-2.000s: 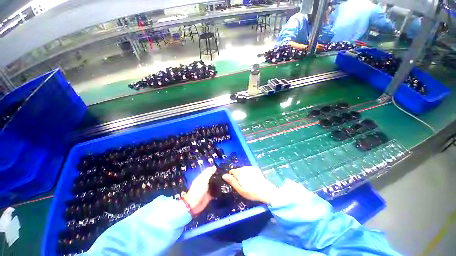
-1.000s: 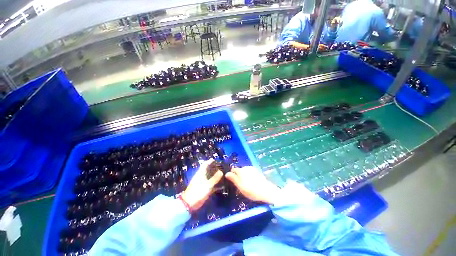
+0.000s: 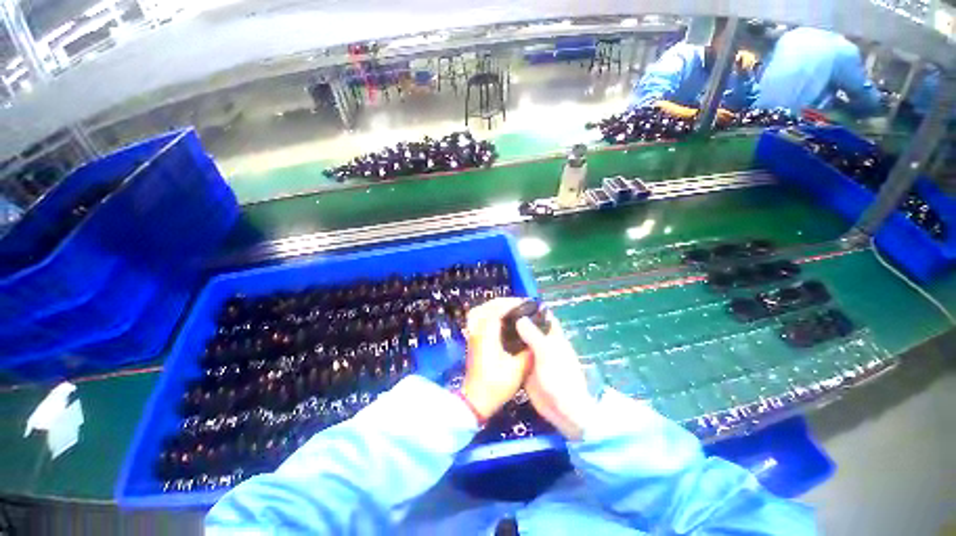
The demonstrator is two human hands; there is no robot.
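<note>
My left hand (image 3: 495, 358) and my right hand (image 3: 556, 375) are together over the right part of the blue parts tote (image 3: 275, 262). Both hold a black assembly (image 3: 521, 322) between them, raised above the tote. It is dark and roundish, partly covered by the fingers. Rows of black assemblies (image 3: 304, 361) fill the tote, with blue floor showing near my left wrist. The clear blister tray (image 3: 671, 361) lies right of the tote, with black assemblies (image 3: 770, 298) in its far right pockets.
Stacked blue totes (image 3: 136, 251) stand at the left. Crumpled white paper or cloth (image 3: 58, 417) lies left of the tote. Rails (image 3: 398, 232) and a pale fixture (image 3: 572, 178) are behind. A second tote (image 3: 823, 180) stands by a metal post. Workers in blue smocks (image 3: 812, 71) are across the line.
Both hands have risen with a black assembly, from low in the tote to above its right part. The view has shifted, so the tote and blister tray appear further right.
</note>
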